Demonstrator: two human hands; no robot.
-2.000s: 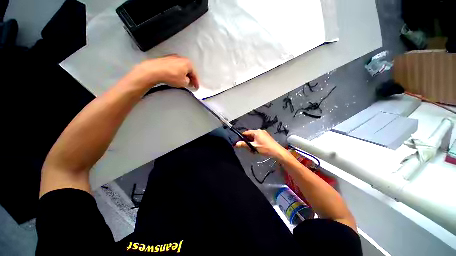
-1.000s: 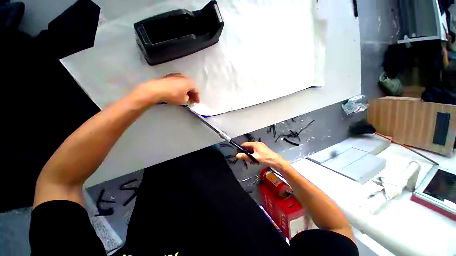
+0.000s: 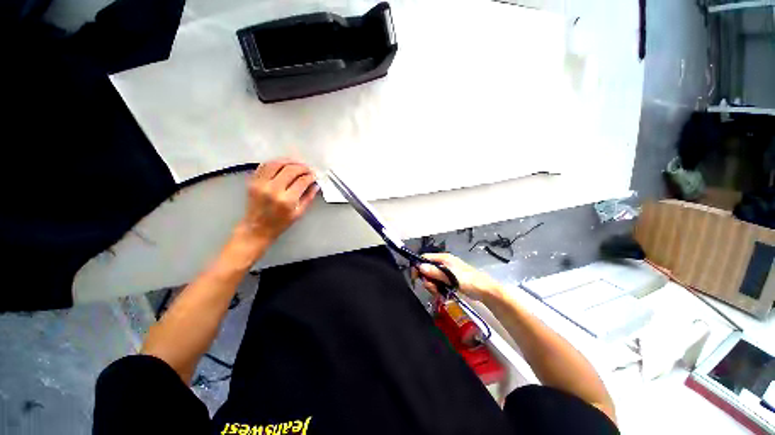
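The off-white paper pattern point(image 3: 459, 110) lies on the pale table point(image 3: 161, 242), with a thin dark fabric rim along its left curved edge. The black tape dispenser point(image 3: 319, 81) sits on the paper. My left hand point(image 3: 279, 195) lies at the paper's near edge, fingertips pressed together on the fabric rim; whether they pinch it is hard to tell. My right hand point(image 3: 455, 278) holds the black handles of the fabric shears point(image 3: 367, 212). The silver blades point up-left to the paper's edge, close to my left fingertips. Dark fabric point(image 3: 76, 170) lies in a mass at the left.
Dark scraps point(image 3: 501, 245) litter the grey floor past the table edge. A red fire extinguisher point(image 3: 459, 321) stands beside my right forearm. A cardboard box point(image 3: 701, 251), a white side table and a rack are at the right.
My left hand has shifted left along the edge and turned, baring the dark rim at the left. The shears' blades now look parted. The view has shifted.
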